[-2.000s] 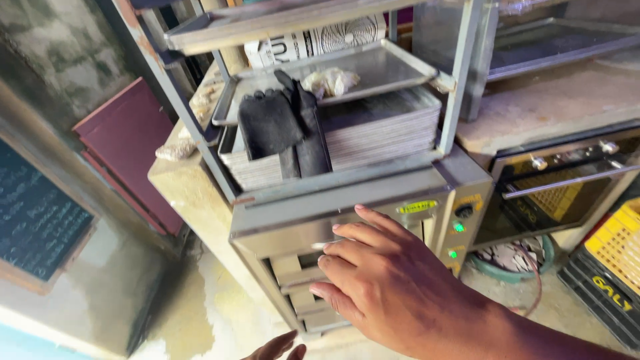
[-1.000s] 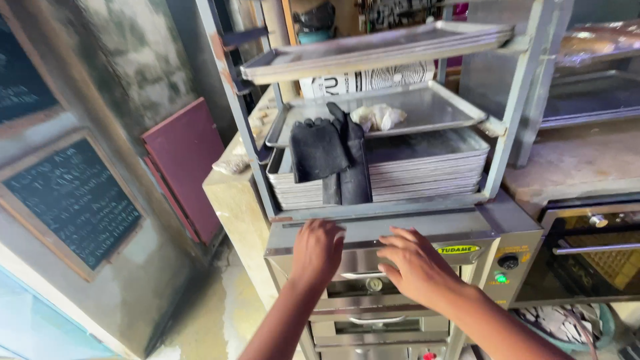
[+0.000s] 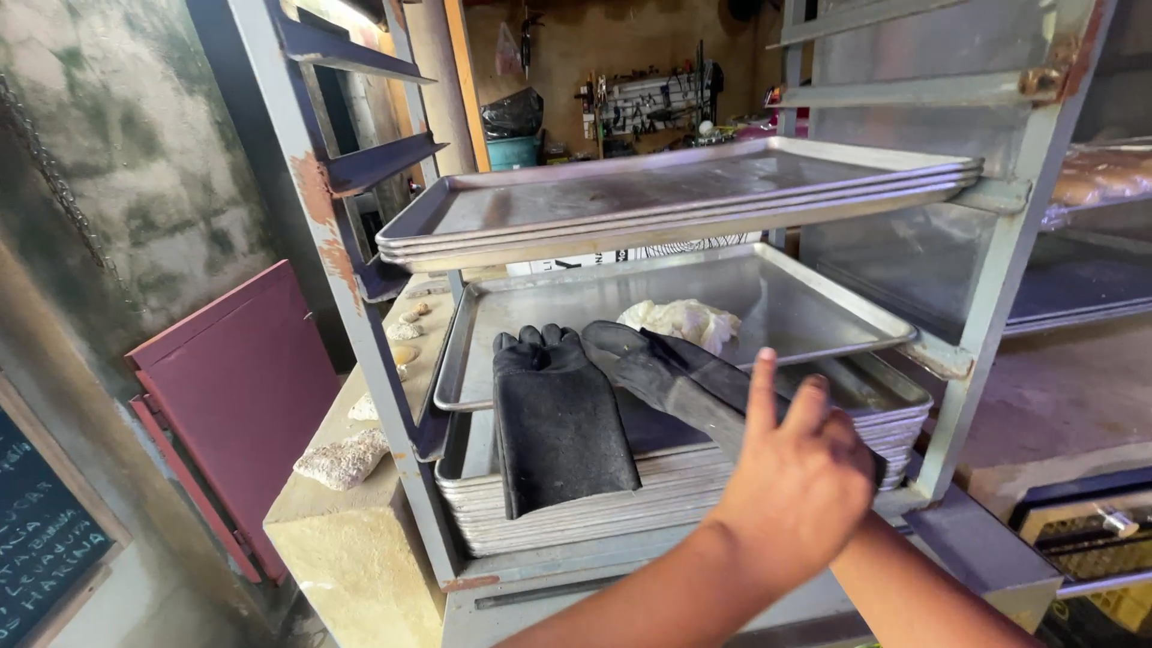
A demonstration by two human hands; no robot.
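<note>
My left hand [image 3: 792, 477] is over the cuff end of a long black glove [image 3: 684, 382], its index finger pointing up; whether it grips the cuff is unclear. My right forearm [image 3: 918, 585] runs up behind the left hand, which hides my right hand near the glove's cuff. That glove slants across the front of a metal baking tray [image 3: 540, 306]. A second black glove [image 3: 562, 432] lies to its left, its cuff hanging over the front of a stack of trays [image 3: 576, 517]. Crumpled whitish material [image 3: 679, 321] rests on the middle tray, behind the gloves.
A metal rack with a left upright [image 3: 360, 315] and a right upright [image 3: 1012, 270] frames the trays. More stacked trays [image 3: 666, 193] sit above the gloves. Stones and shells [image 3: 346, 459] lie on the ledge at left. An oven [image 3: 1107, 531] stands at right.
Both hands have moved up from above the oven front to the gloves. The right-hand glove, which hung straight down, now slants with its cuff to the right. The view has moved closer to the rack.
</note>
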